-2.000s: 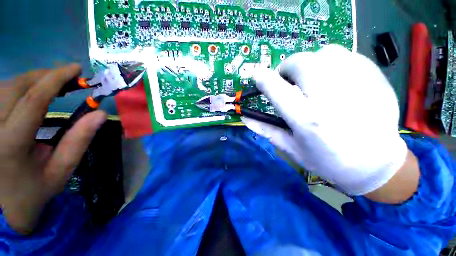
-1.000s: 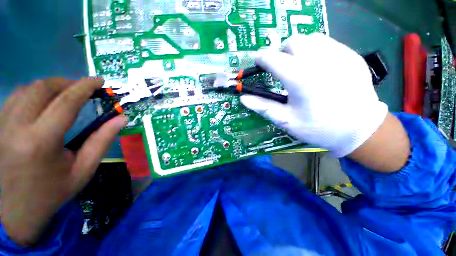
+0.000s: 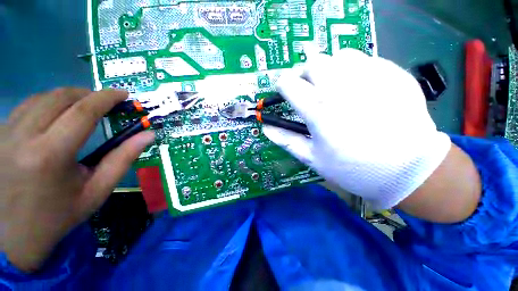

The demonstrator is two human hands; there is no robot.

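A large green circuit board (image 3: 227,54) with white border lines lies solder side up in front of me, slightly tilted in view. My bare left hand (image 3: 62,165) grips diagonal cutters (image 3: 167,104) with black handles and orange bands; their jaws are parted over the board's left middle. My right hand (image 3: 363,125), in a white knit glove, grips similar cutters (image 3: 241,110), jaws pointing left over the board's middle. The two tool tips face each other, a short gap apart. Whether either tip touches the board I cannot tell. The right hand hides part of the board's right side.
A red pad (image 3: 152,188) shows under the board's lower left corner. A black object (image 3: 430,80) lies right of the board. Another red pad (image 3: 476,88) and part of another board (image 3: 512,96) are at the far right. Dark items (image 3: 122,227) are below the bench edge at left.
The board has come toward me and tilted, showing more of its upper area. Both cutters have moved to its middle band. Since one second ago, the right cutters have shifted slightly left and down.
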